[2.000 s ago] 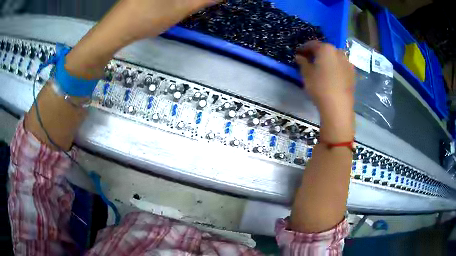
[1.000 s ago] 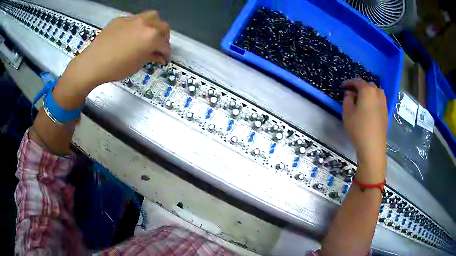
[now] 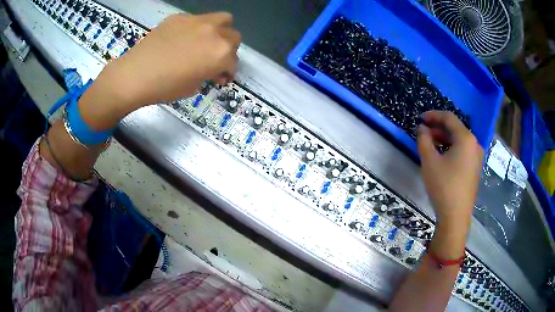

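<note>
Circuit boards [image 3: 265, 143] lie end to end in a long strip across the view, with round silvery-topped parts and small blue parts on them. My left hand [image 3: 182, 58] is over the upper left of the strip, fingers bent down at its far edge; its fingertips are partly hidden and I cannot tell what they hold. My right hand [image 3: 449, 158] is at the near right edge of the blue bin [image 3: 347, 94], thumb and fingers curled close together by the heap of small black components [image 3: 383, 73]. I cannot tell if it holds one.
Metal rails [image 3: 243, 183] run on both sides of the boards. A clear plastic bag with white labels [image 3: 506, 164] lies right of the bin. A fan [image 3: 471, 24] stands beyond it, and a yellow item [image 3: 549, 170] is at the right edge. The worn bench edge [image 3: 201, 225] is nearest me.
The view has swung, so the whole bin and the fan now show. My left hand has come down from near the bin to the boards. My right hand stays at the bin's near right side.
</note>
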